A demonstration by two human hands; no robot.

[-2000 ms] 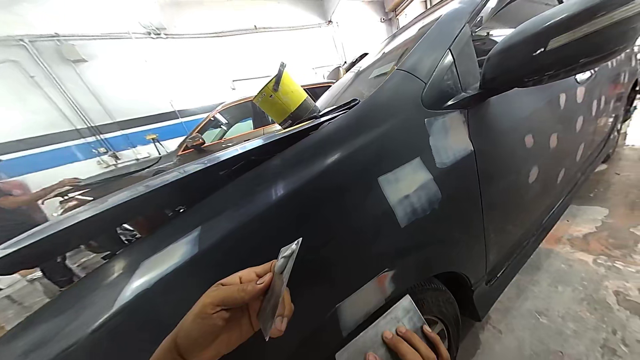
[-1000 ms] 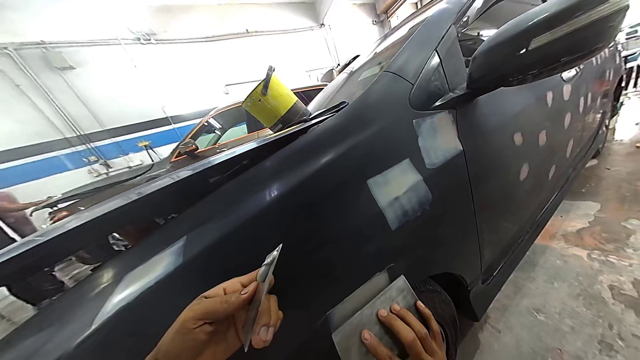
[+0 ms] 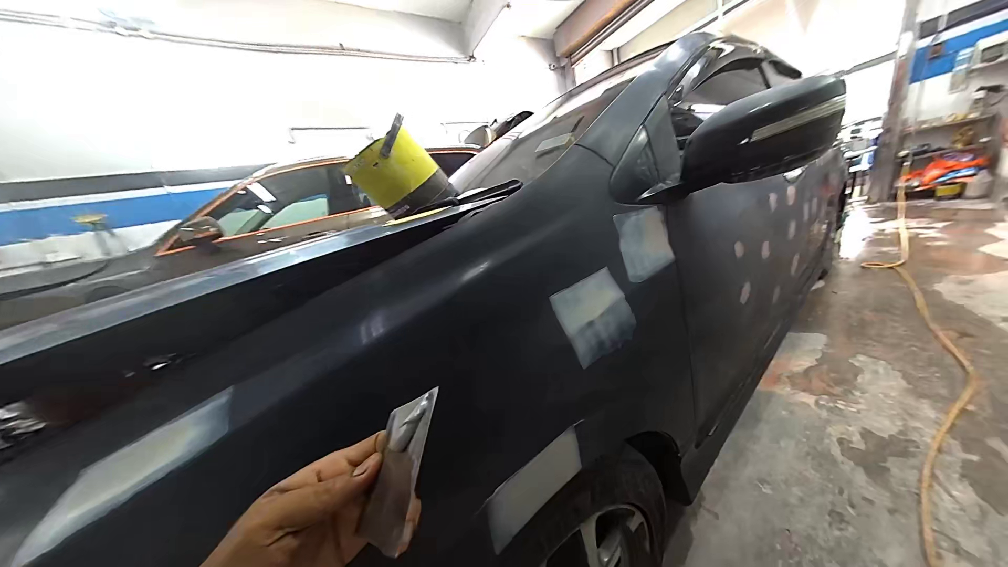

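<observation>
Between the thumb and fingers of my left hand [image 3: 331,504] is a thin flat spreader [image 3: 398,480] with a dab of grey putty near its upper edge, held up in front of the dark car fender [image 3: 441,339]. My right hand is out of view. On the fender, a smooth grey putty patch [image 3: 535,488] lies just above the wheel arch. Two more pale sanded patches [image 3: 594,315] [image 3: 644,242] sit higher, toward the door, and a long pale patch [image 3: 134,457] is at the lower left.
A yellow and black container [image 3: 400,172] stands tilted near the base of the windshield. The side mirror [image 3: 764,134] juts out at upper right. The door [image 3: 748,236] bears several small light spots. A hose [image 3: 945,339] runs along the floor, and another car [image 3: 276,209] stands behind.
My right hand, earlier pressing a flat plate against the fender above the wheel, has left the view. The patch there now shows uncovered and evenly grey. The view has swung right.
</observation>
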